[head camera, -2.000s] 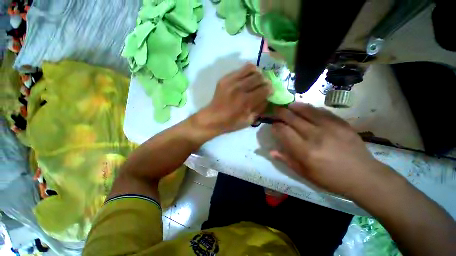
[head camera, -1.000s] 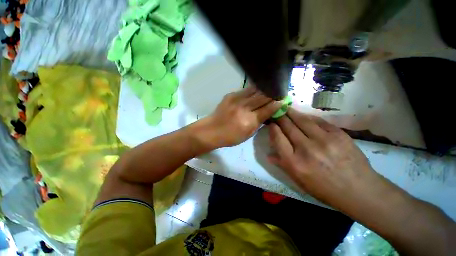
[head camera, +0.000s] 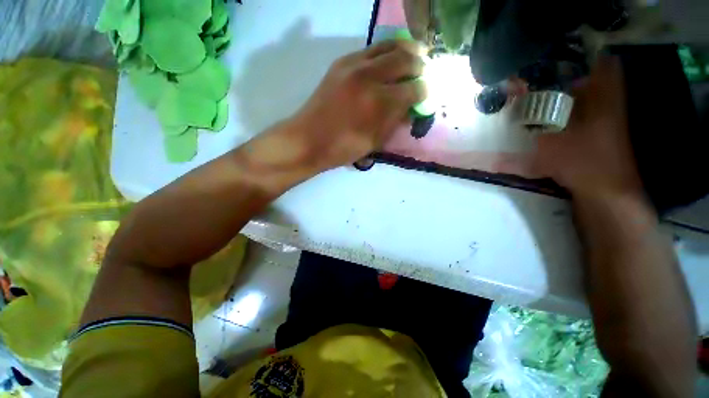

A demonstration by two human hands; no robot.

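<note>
My left hand (head camera: 369, 97) is at the needle area, fingers curled on a small light-green workpiece (head camera: 422, 99), of which only edges show in the lamp glare. The glare hides the needle and presser foot. My right hand (head camera: 595, 132) is away from the workpiece, behind and right of the ribbed whitish dial (head camera: 547, 109). Its fingers are dark, blurred and partly hidden by the machine, so its grip cannot be told. The sewing machine head (head camera: 513, 35) hangs above the pink bed plate (head camera: 490, 151).
A pile of light-green cut pieces (head camera: 190, 85) lies on the white table (head camera: 443, 225) at left. A black pad (head camera: 661, 124) is at right. A yellow sack (head camera: 58, 148) stands on the floor at left. A clear bag of green pieces (head camera: 544, 350) is at lower right.
My right hand has left the workpiece and moved right, beyond the dial. My left hand stays at the needle area. The camera view has shifted, and the lamp glare and pink bed now show more.
</note>
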